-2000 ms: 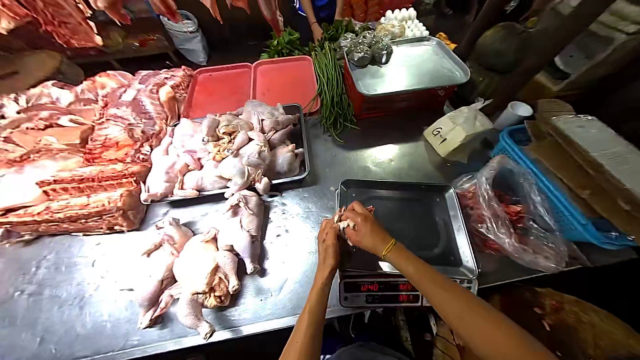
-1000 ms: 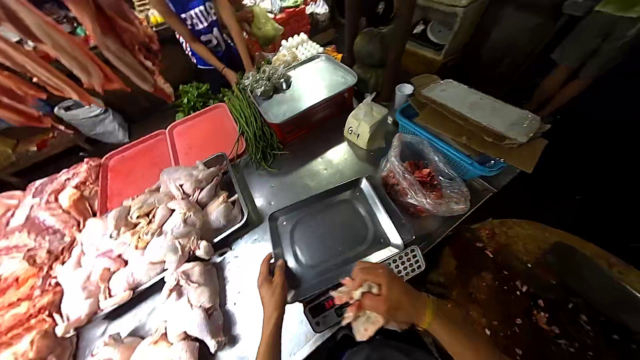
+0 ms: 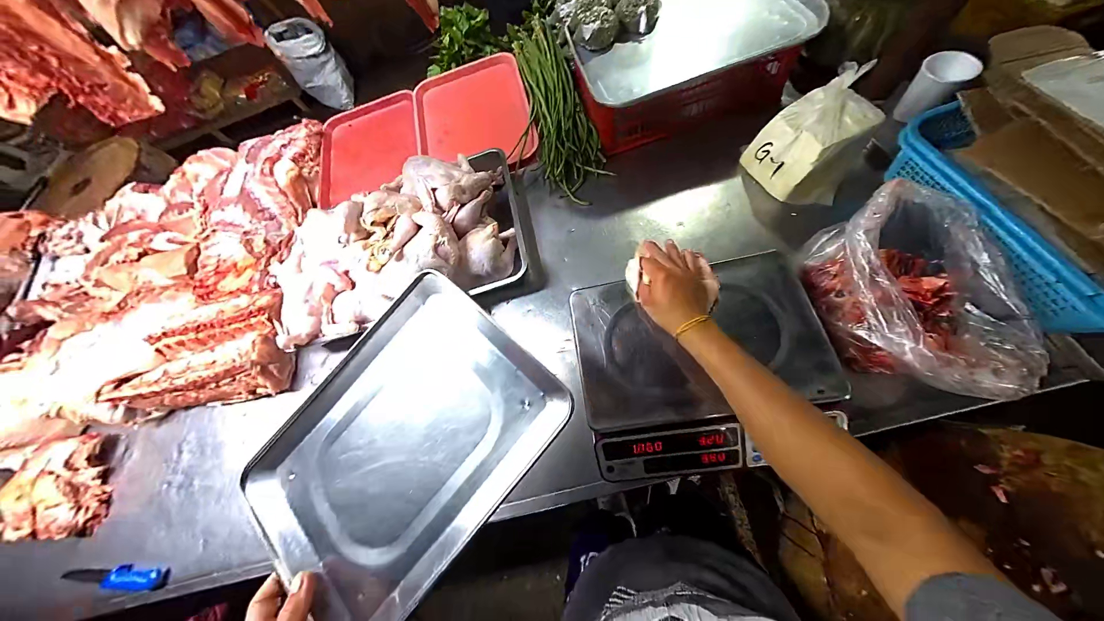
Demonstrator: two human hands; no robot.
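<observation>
My left hand (image 3: 285, 597) pinches the near corner of a metal tray (image 3: 405, 431), which is tilted over the counter's front edge. My right hand (image 3: 674, 285), with a yellow band at the wrist, is over the plate of a digital scale (image 3: 759, 345). Its fingers are around a pale wad (image 3: 634, 274), mostly hidden, possibly a cloth or a piece of meat. Red digits are lit on the scale's display (image 3: 668, 450). To the right of the scale lies a clear plastic bag (image 3: 936, 302) holding red meat pieces.
Raw chickens (image 3: 431, 233) lie in a tray beside slabs of raw meat (image 3: 207, 259). Behind are red trays (image 3: 473, 108), long green beans (image 3: 561, 121) and a red crate (image 3: 655, 116). A blue basket (image 3: 1000, 207) stands right. A blue-handled knife (image 3: 134, 577) lies near the front edge.
The metal tray has left the scale and moved to the left in my left hand. My right hand has moved forward over the bare scale plate. The whole chickens at the counter's front are no longer seen there.
</observation>
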